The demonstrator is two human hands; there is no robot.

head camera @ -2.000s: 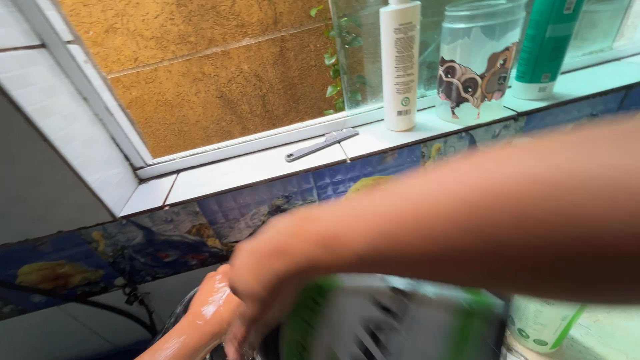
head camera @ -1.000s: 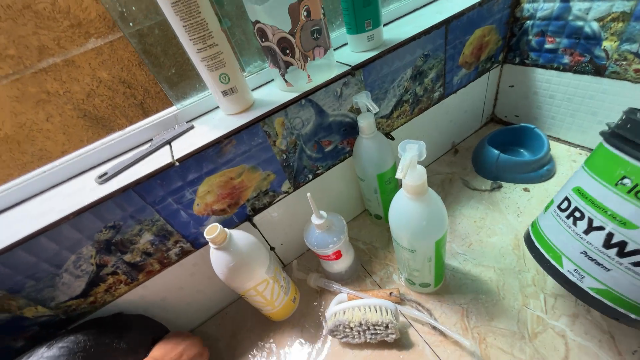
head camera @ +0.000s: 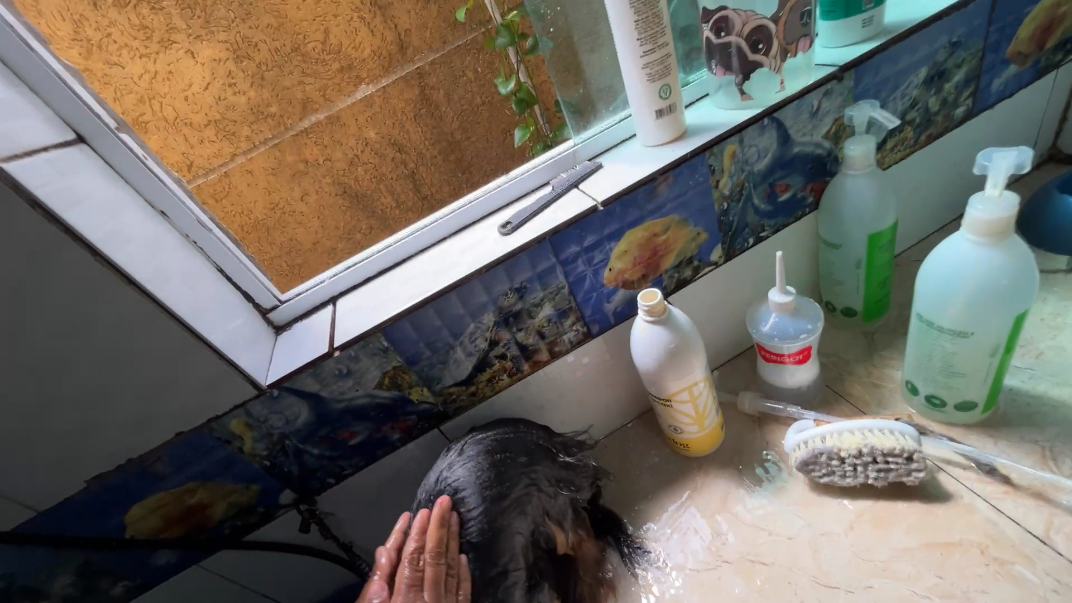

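Note:
My left hand (head camera: 419, 557), wet, lies with its fingers extended against the side of a dark, wet-furred animal (head camera: 511, 502), seemingly a dog. The fur is black with a brown patch, and the lower body runs out of frame. My right hand is out of view. To the right of the animal, an uncapped white bottle with a yellow band (head camera: 677, 377) stands on the counter. Beside it is a small clear squeeze bottle with a nozzle (head camera: 785, 343). A white-backed bristle brush (head camera: 858, 452) lies near a clear tube (head camera: 796, 410).
Two spray bottles (head camera: 967, 310) (head camera: 856, 243) stand along the tiled wall, with part of a blue bowl (head camera: 1047, 209) beyond. The window sill (head camera: 452, 268) holds a grey comb-like tool (head camera: 550, 197), a tall white bottle (head camera: 646, 75), a dog-printed container (head camera: 754, 50) and a green-labelled bottle (head camera: 850, 18). A black hose (head camera: 184, 544) runs lower left.
Two seconds ago my right arm reached across the view toward my lathered left hand; now it is out of view. The view has swung right, then partly back left.

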